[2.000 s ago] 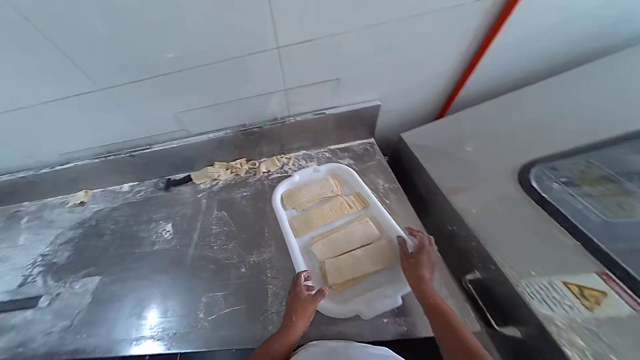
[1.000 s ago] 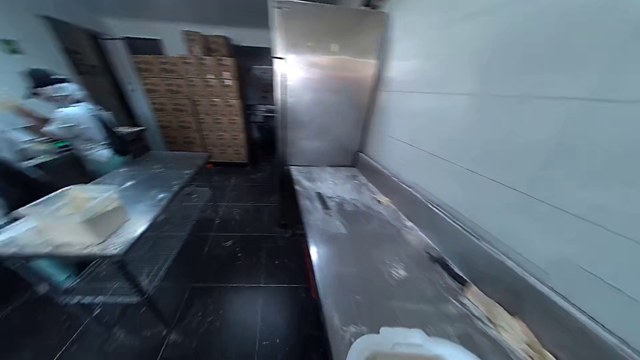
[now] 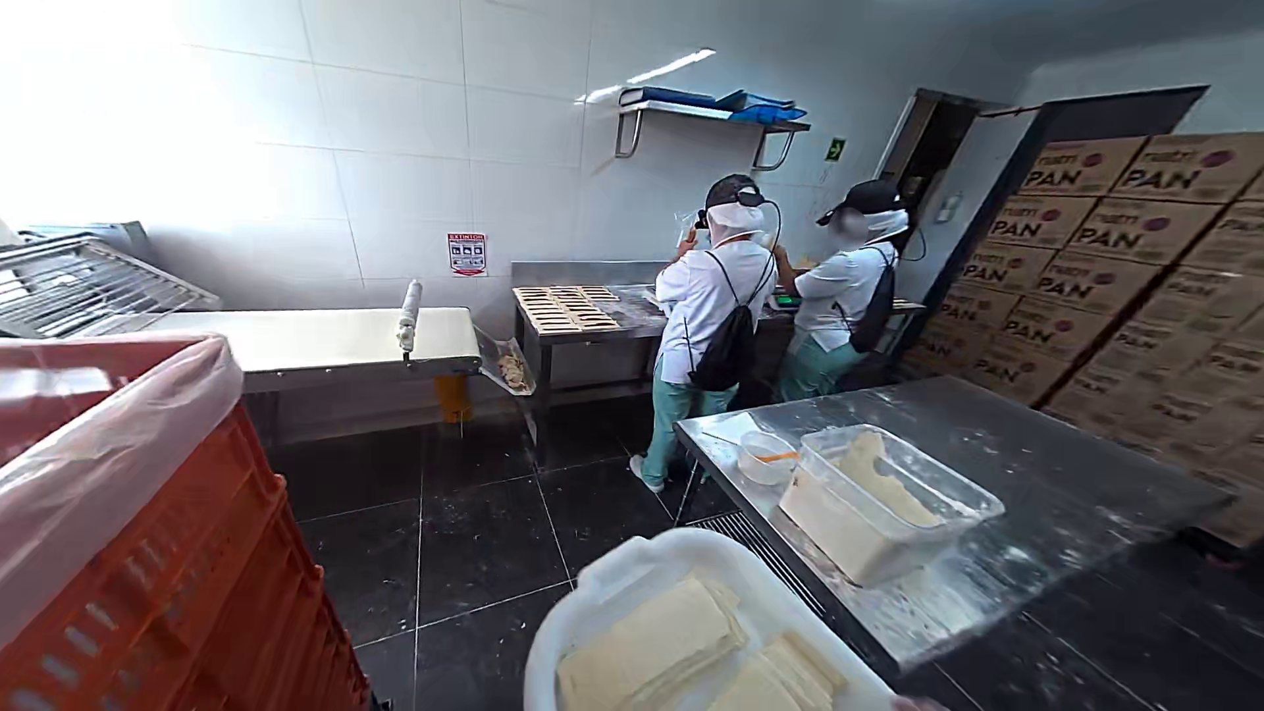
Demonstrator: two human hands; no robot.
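Note:
A white plastic tray (image 3: pixel 578 617) with stacks of flat, pale dough sheets (image 3: pixel 657 642) is at the bottom centre, cut off by the lower edge of the head view. Only a small, blurred part of my right hand (image 3: pixel 918 703) shows, at the tray's right rim near the bottom edge. My left hand is out of view. Just beyond the tray, on a steel table, a clear plastic bin (image 3: pixel 889 533) holds pale flour or a similar powder. Beside it stands a small round tub (image 3: pixel 766 458) with an orange utensil.
Red stacked crates (image 3: pixel 197 553) with a plastic liner rise close at left. The steel table's corner (image 3: pixel 894 657) juts out at right. Two people (image 3: pixel 716 306) (image 3: pixel 844 281) stand at a far counter with dough strips (image 3: pixel 565 308). A belt conveyor (image 3: pixel 326 331) is along the wall; cartons (image 3: pixel 1106 247) are stacked right.
The view has swung widely, from the wall-side counter to the room. Two seconds ago both hands held the tray over that counter; now it shows beside the crates and the other table.

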